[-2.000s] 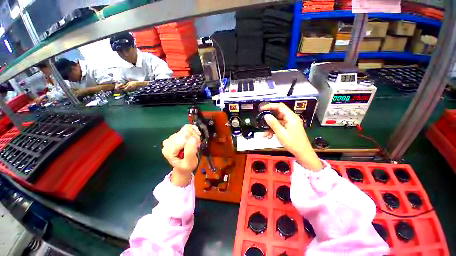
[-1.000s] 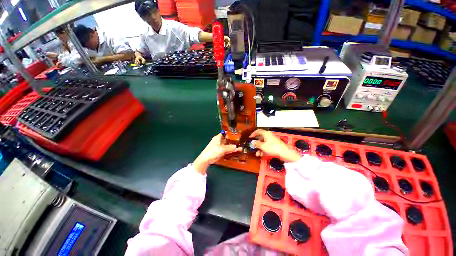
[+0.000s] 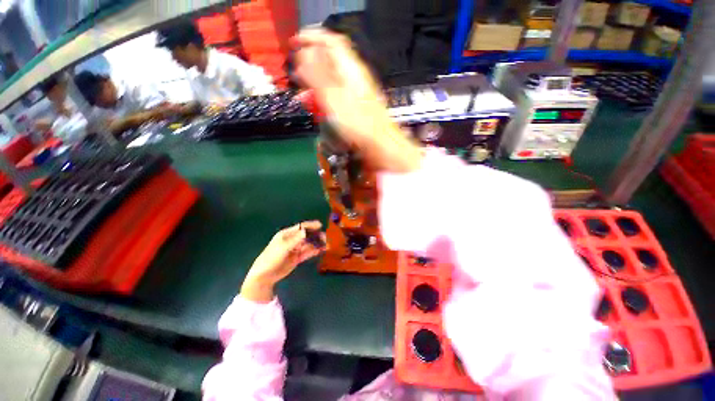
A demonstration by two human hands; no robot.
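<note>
My left hand (image 3: 276, 258) holds a small dark part (image 3: 315, 236) in its fingertips, just left of the press base. My right hand (image 3: 333, 82), blurred, is closed at the top of the toggle press, over its red handle (image 3: 309, 102); only a bit of red shows. A round black part (image 3: 357, 243) sits in the nest of the orange-brown press base (image 3: 337, 261). The press linkage (image 3: 345, 176) is partly hidden by my right forearm. The red blister tray (image 3: 682, 329) holds round black parts (image 3: 426, 345); my right sleeve hides its middle.
Black trays (image 3: 78, 200) sit on red ones (image 3: 149, 235) at left. Behind the press are a controller box (image 3: 447, 102) and a white power supply (image 3: 549, 125). A grey-white device (image 3: 117, 388) is at lower left. A metal post (image 3: 658, 110) stands at right. People in white sit beyond.
My right hand has gone from the press base up to the handle. My left hand has moved left off the base, with a small dark part. The camera view has shifted.
</note>
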